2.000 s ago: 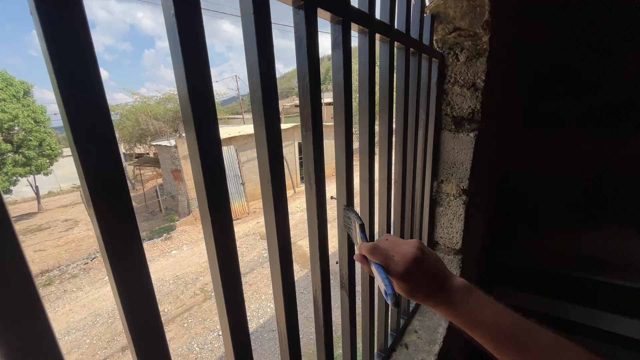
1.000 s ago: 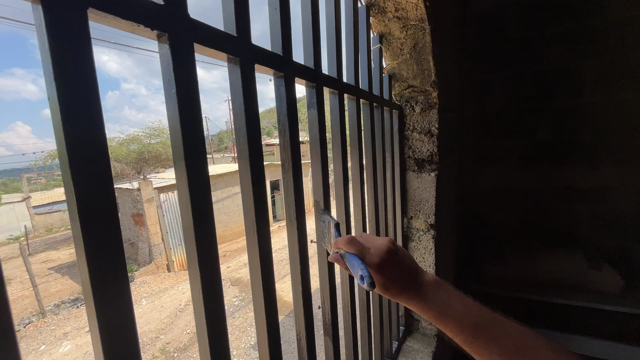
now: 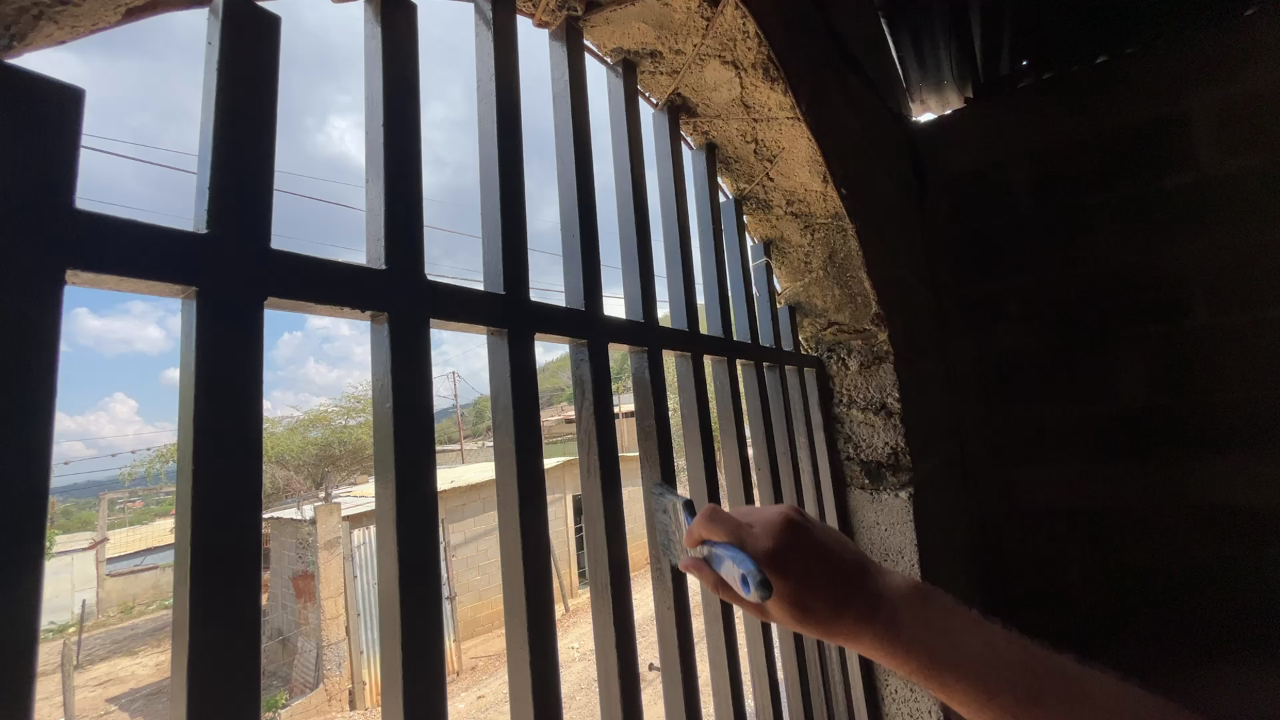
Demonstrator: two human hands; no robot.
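Note:
My right hand (image 3: pixel 790 565) reaches in from the lower right and is closed around the blue and white handle of a paintbrush (image 3: pixel 732 568). The brush's bristles (image 3: pixel 668 520) lie against the side of a vertical metal bar (image 3: pixel 655 420) of a dark window grille. The horizontal crossbar (image 3: pixel 460 305) of the grille runs above the hand. My left hand is not in view.
Rough masonry (image 3: pixel 840 260) arches around the grille's right side and top. A dark block wall (image 3: pixel 1090 400) stands at the right. Outside, beyond the bars, are a block building (image 3: pixel 490 530), a dirt road and overhead wires.
The view has tilted upward, bringing the arched top of the opening into sight. My right hand still holds the paintbrush at the bars.

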